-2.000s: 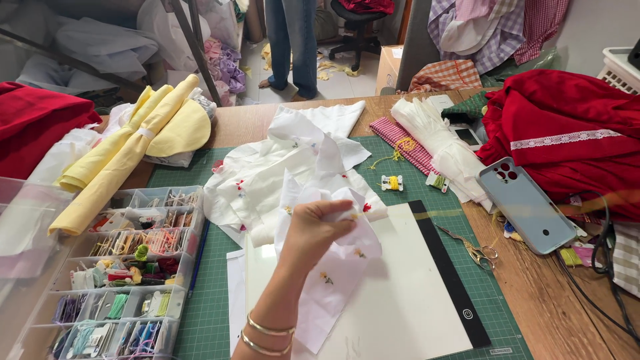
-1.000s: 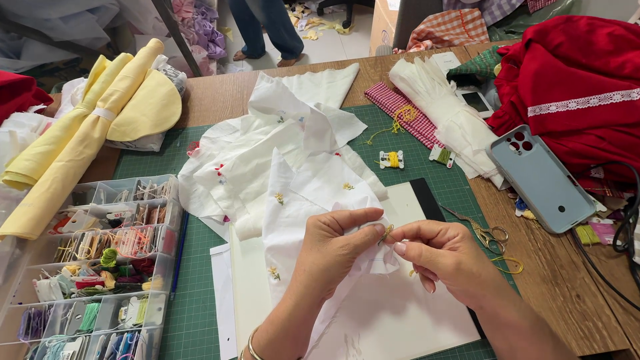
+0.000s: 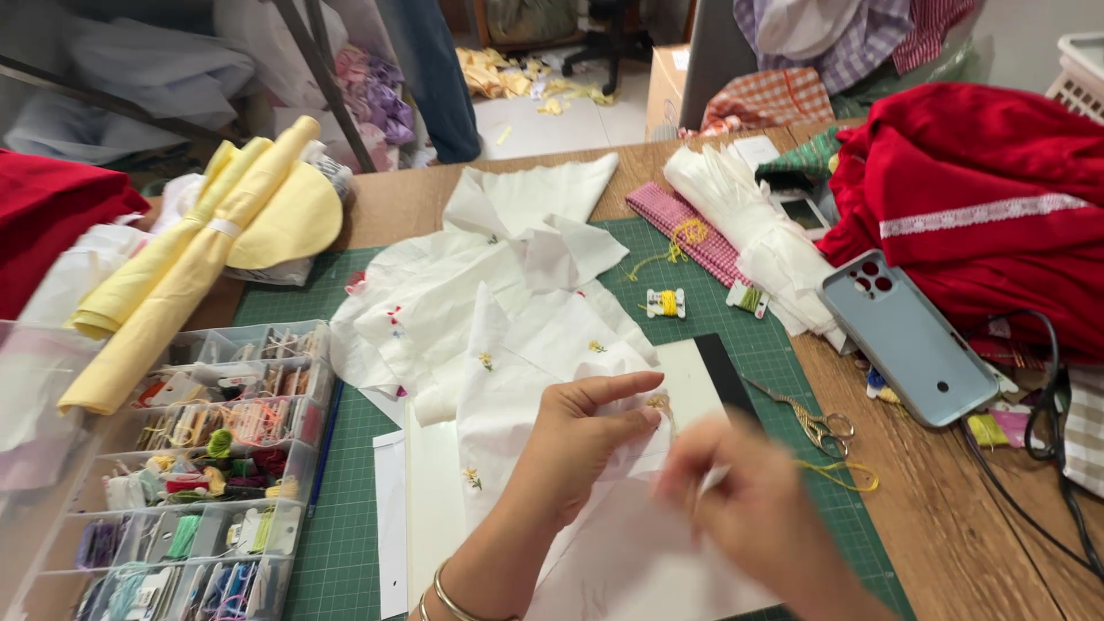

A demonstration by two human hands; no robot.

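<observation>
White fabric with small embroidered yellow flowers [image 3: 509,405] lies over a white light pad with a black edge [image 3: 720,375]. My left hand [image 3: 582,431], with bangles on the wrist, grips the fabric between thumb and fingers beside one embroidered flower [image 3: 658,403]. My right hand [image 3: 733,492] is blurred just to the right, fingers bent together; whether it holds a needle or thread cannot be told. Gold embroidery scissors [image 3: 815,420] and a loop of yellow thread [image 3: 845,474] lie right of the pad. A bobbin of yellow floss [image 3: 665,303] rests on the green cutting mat [image 3: 690,259].
A divided plastic box of floss [image 3: 323,362] stands at left, below rolled yellow fabric [image 3: 194,267]. At right are a grey-blue phone [image 3: 906,336], red fabric [image 3: 975,172], a black cable [image 3: 1056,405] and bundled white fabric [image 3: 750,224]. A person's leg [image 3: 435,78] shows beyond the table.
Two seconds ago only one hand showed at the fabric; one second ago both hands were together at it. Now my right hand has moved apart from my left, which keeps hold of the fabric.
</observation>
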